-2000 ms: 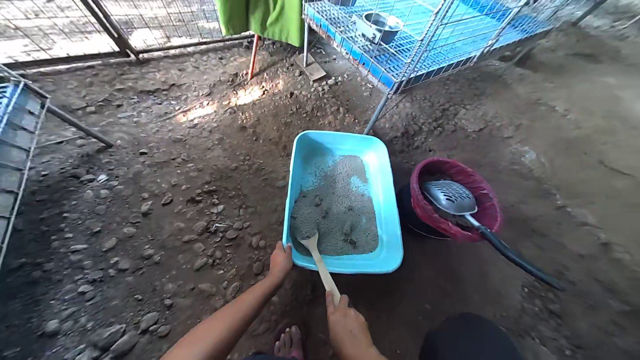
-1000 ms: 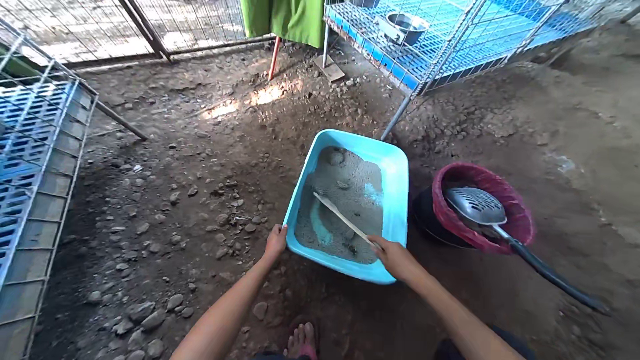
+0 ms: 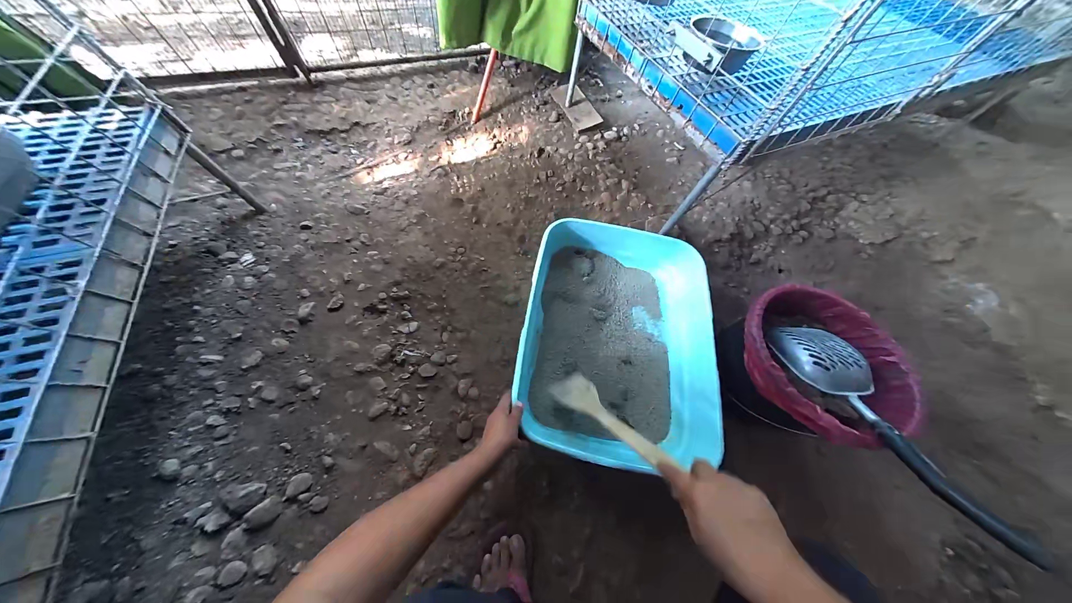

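Observation:
A light-blue plastic litter tray (image 3: 697,335) holds a layer of grey granular litter (image 3: 607,335) with some darker clumps; a bit of blue bottom shows through at its right. My left hand (image 3: 502,425) grips the tray's near left corner, fingers at the rim. In my right hand (image 3: 720,507), over the near right corner, is the handle of a wooden spatula (image 3: 620,425). Its slightly blurred blade is over the litter in the near left part. To the right, a slotted metal scoop (image 3: 821,358) with a black handle rests on a dark bucket lined with a red plastic bag (image 3: 900,377).
A wire cage with a blue slatted floor (image 3: 712,126) stands at the upper right, a metal bowl (image 3: 727,40) inside. Another wire cage (image 3: 71,251) is at the left edge. Green cloth (image 3: 511,29) hangs by the wire fence (image 3: 360,38). Stones (image 3: 243,498) lie on the dirt ground.
The spatula has moved about within the tray, its blade going from farther up back to the near left part. The litter is spread differently, covering more of the far end than two seconds ago.

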